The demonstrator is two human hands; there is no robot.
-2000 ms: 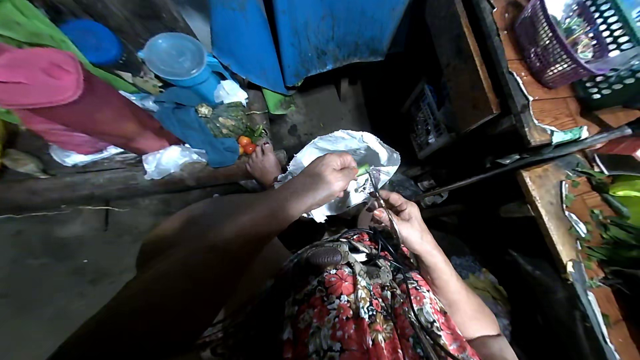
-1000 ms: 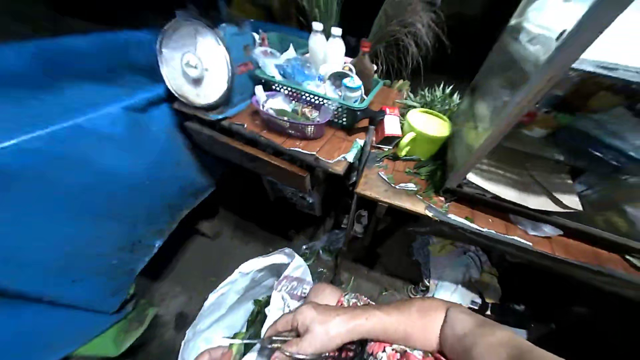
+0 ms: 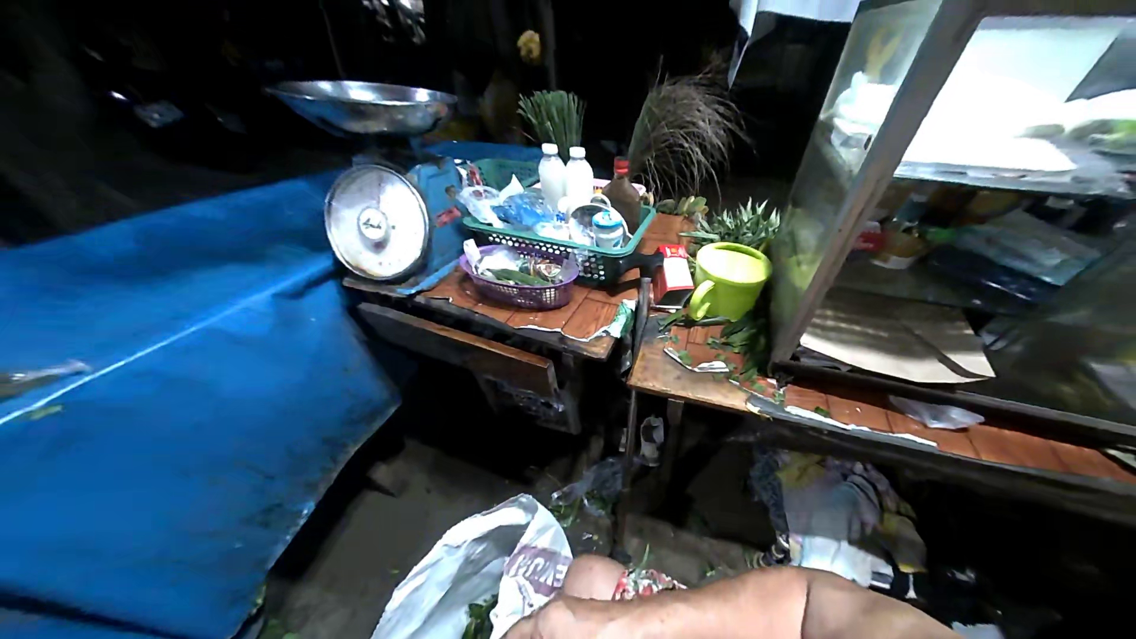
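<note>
My right hand [image 3: 564,619] is partly in view at the bottom edge, beside the open mouth of a white plastic sack [image 3: 461,568]; its fingers are cut off, so its hold cannot be told. Green leaves [image 3: 480,617] show inside the sack. Just right of the sack is my bare knee [image 3: 593,577], next to a bit of red floral cloth [image 3: 646,582]. My left hand is out of view.
A blue tarp [image 3: 177,399] spreads at left. Ahead are a dial scale [image 3: 377,222], a purple basket [image 3: 519,280], a green basket [image 3: 612,259] with bottles, and a lime green mug [image 3: 729,280]. A glass-sided cabinet [image 3: 879,177] stands on the table [image 3: 692,377] at right.
The view has swung up from my lap to the tables. Earlier both my hands showed at the sack, with scissors at my right hand; now only part of my right hand shows.
</note>
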